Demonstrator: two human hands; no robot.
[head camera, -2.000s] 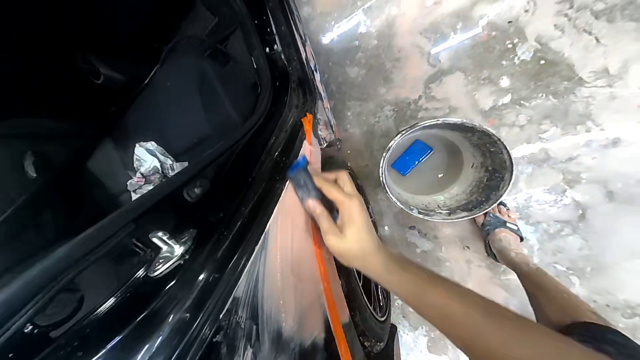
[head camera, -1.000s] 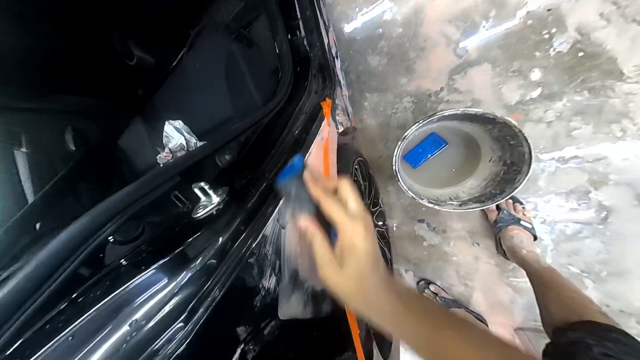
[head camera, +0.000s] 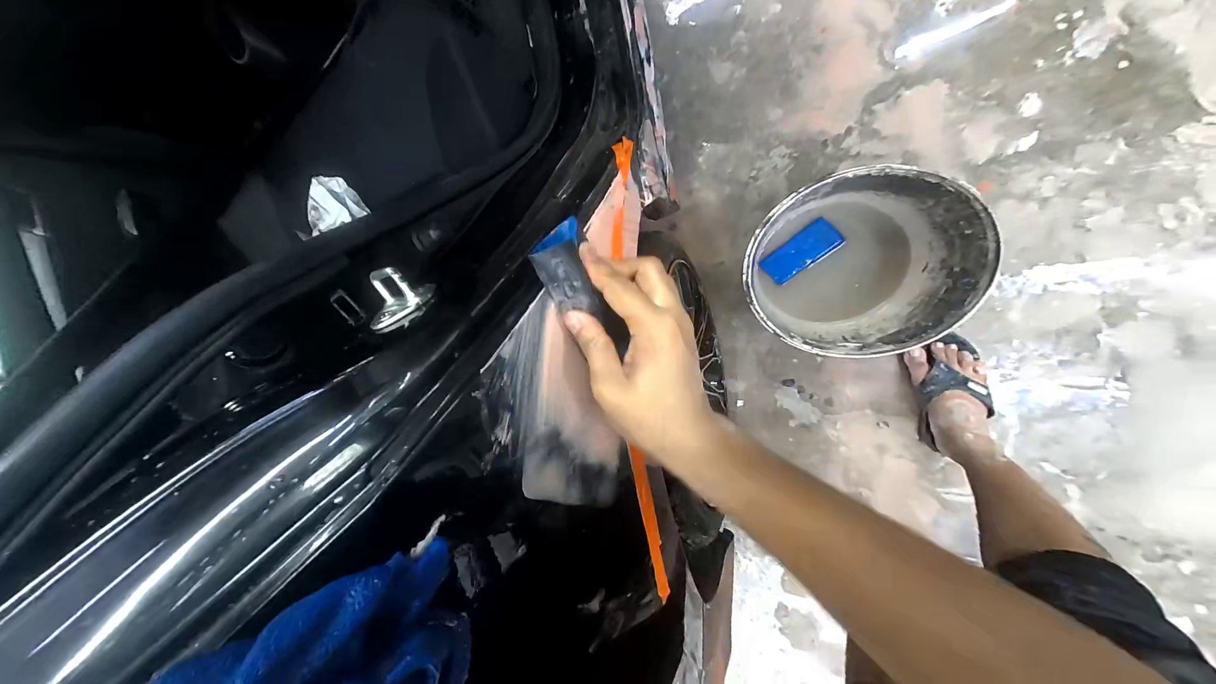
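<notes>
My right hand (head camera: 651, 366) grips a blue sanding block wrapped in dark abrasive paper (head camera: 566, 275), thumb on the near side and fingers on the far side. The block lies against a black car's body panel, at the upper end of a dull, wet-looking patch of pinkish filler or primer (head camera: 565, 418). A strip of orange tape (head camera: 648, 522) runs along the panel edge beside the wheel arch, partly hidden behind my hand. My left hand is out of view. A blue cloth (head camera: 366, 632) lies on the car at the lower left.
A round bucket (head camera: 983, 271) of cloudy water stands on the stained floor, a blue block (head camera: 802, 251) inside it. A sandaled foot (head camera: 958, 399) is beside it. A metal door striker (head camera: 397, 302) protrudes from the car's door opening; crumpled silvery material (head camera: 332, 204) lies farther in.
My right hand keeps its grip on the sanding block; its motion blur from one second ago is gone. The blue cloth now shows at the lower left as the view has shifted.
</notes>
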